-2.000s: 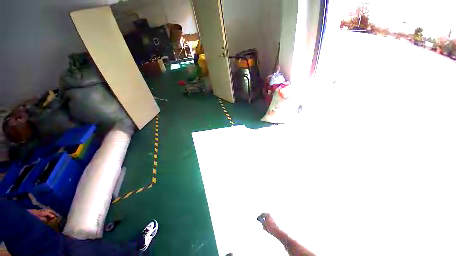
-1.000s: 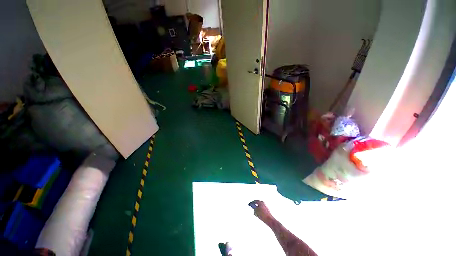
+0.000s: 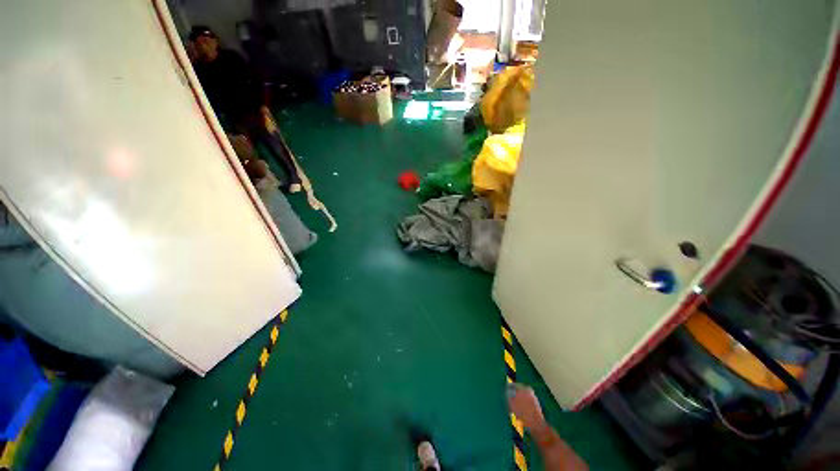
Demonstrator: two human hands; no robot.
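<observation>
My right hand (image 3: 527,407) is small and blurred at the lower right, in front of the floor tape. A small greyish patch shows at its fingers; I cannot tell if it is a held object. My left hand is not in view. A shoe tip (image 3: 427,455) shows at the bottom edge. Nearest in front are the green floor (image 3: 368,340), a pale door leaf (image 3: 635,175) with a handle on the right and another pale panel or door (image 3: 120,184) on the left.
Yellow-black tape (image 3: 250,391) runs on both sides. A machine with an orange band (image 3: 737,354) stands at right, a white roll (image 3: 109,428) at lower left. Beyond lie grey cloth (image 3: 451,228), yellow sacks (image 3: 502,156), a red item (image 3: 409,180) and a carton (image 3: 364,103). A person (image 3: 226,78) is behind the left panel.
The view has moved forward to the doorway and both panels look larger. The bright sunlit floor patch has left the picture. The person beyond the left panel has come into view.
</observation>
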